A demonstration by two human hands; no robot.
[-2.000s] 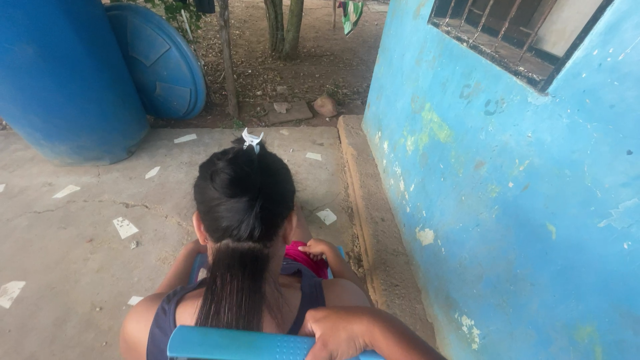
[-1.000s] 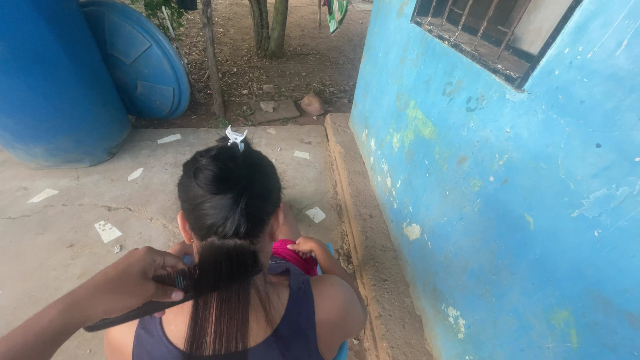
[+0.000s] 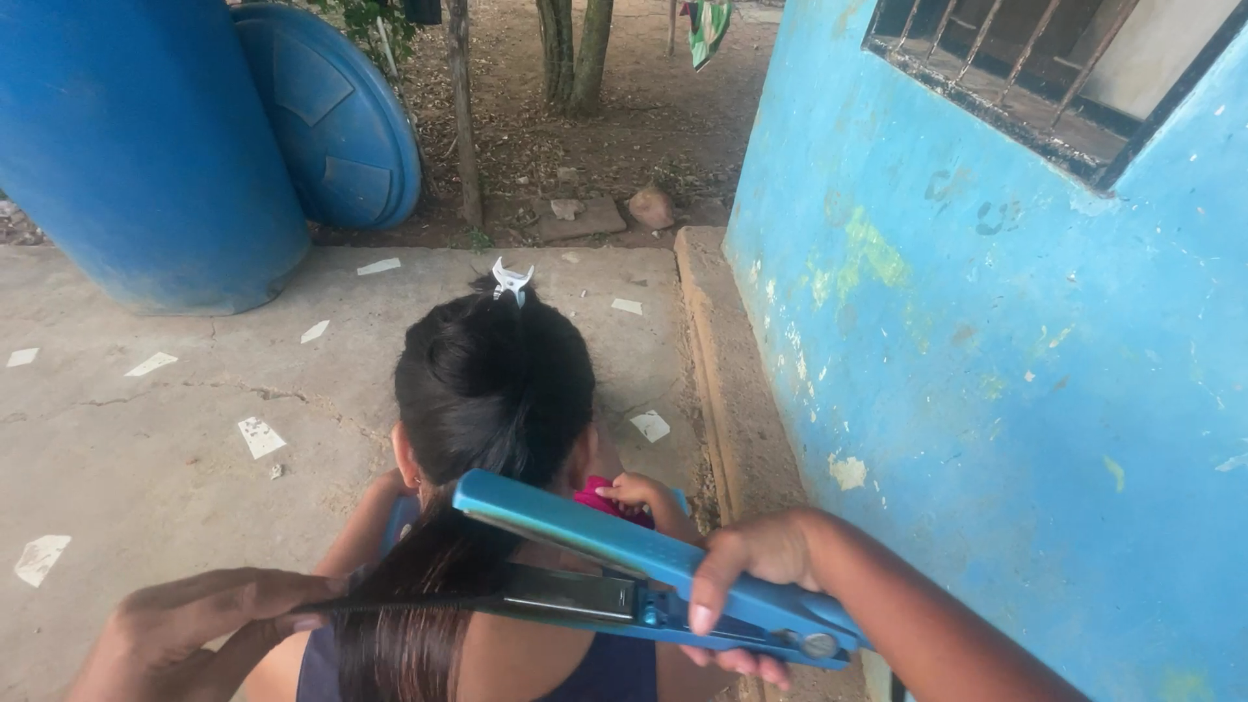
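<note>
A person with dark hair sits with their back to me. A white claw clip point(image 3: 511, 280) holds the upper hair on top of the head. My right hand point(image 3: 746, 595) grips a blue hair straightener point(image 3: 575, 526), whose plates stand apart; its lower plate reaches toward the loose hair. My left hand point(image 3: 200, 624) pinches a dark comb point(image 3: 390, 604) that lies across the loose lower hair point(image 3: 405, 643). How far the comb's teeth are in the hair is hard to tell. The seated person's hand point(image 3: 634, 490) rests at a pink cloth point(image 3: 600, 495).
A light-blue wall point(image 3: 975, 390) with a barred window point(image 3: 1014, 68) rises at the right, above a concrete ledge point(image 3: 741, 419). At the upper left stand a large blue barrel point(image 3: 146, 156) and a round blue lid point(image 3: 331, 117). Tree trunks and stones lie beyond the concrete floor point(image 3: 195, 448).
The straightener has come into view in my right hand, its plates apart. Two seconds ago that hand was at the blue chair back. My left hand still has the comb, now farther left and lower.
</note>
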